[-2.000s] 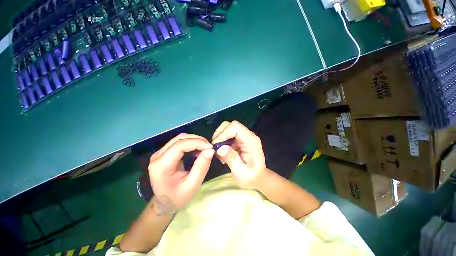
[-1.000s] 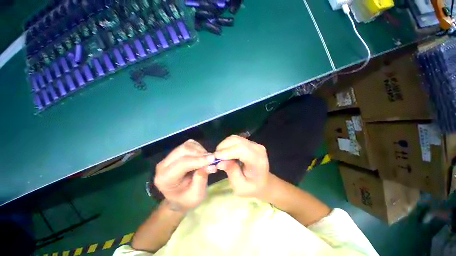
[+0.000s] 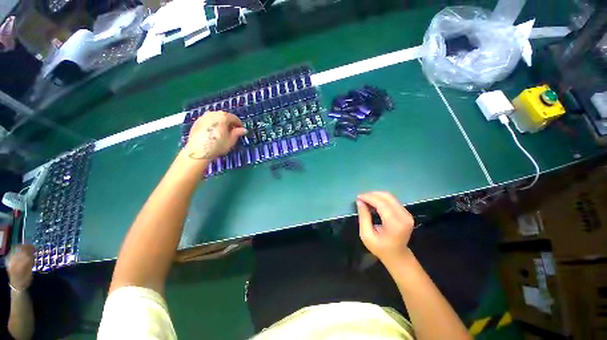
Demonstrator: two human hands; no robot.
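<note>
My left hand (image 3: 214,135) reaches over the blister tray (image 3: 325,114), fingertips pinched low among the pockets. Whether it holds a unit is too small to tell. Purple housings (image 3: 285,147) fill the tray's front rows, and green circuit boards (image 3: 287,123) lie in rows behind them. My right hand (image 3: 386,222) hovers at the bench's front edge with thumb and forefinger curled close together. Nothing clearly shows in it. Small black rings (image 3: 287,167) lie in a pile in front of the tray. A loose heap of purple and black housings (image 3: 363,109) lies right of the tray.
A clear plastic bag (image 3: 471,74) lies at the back right, near a white adapter (image 3: 494,104) and a yellow switch box (image 3: 536,108). Another filled tray (image 3: 63,206) and another person's hand (image 3: 20,265) are at far left. Cartons (image 3: 574,242) stand low right.
The view has lifted and shows more of the bench. My hands have parted from over the lap: the left has moved onto the tray, the right is at the bench edge.
</note>
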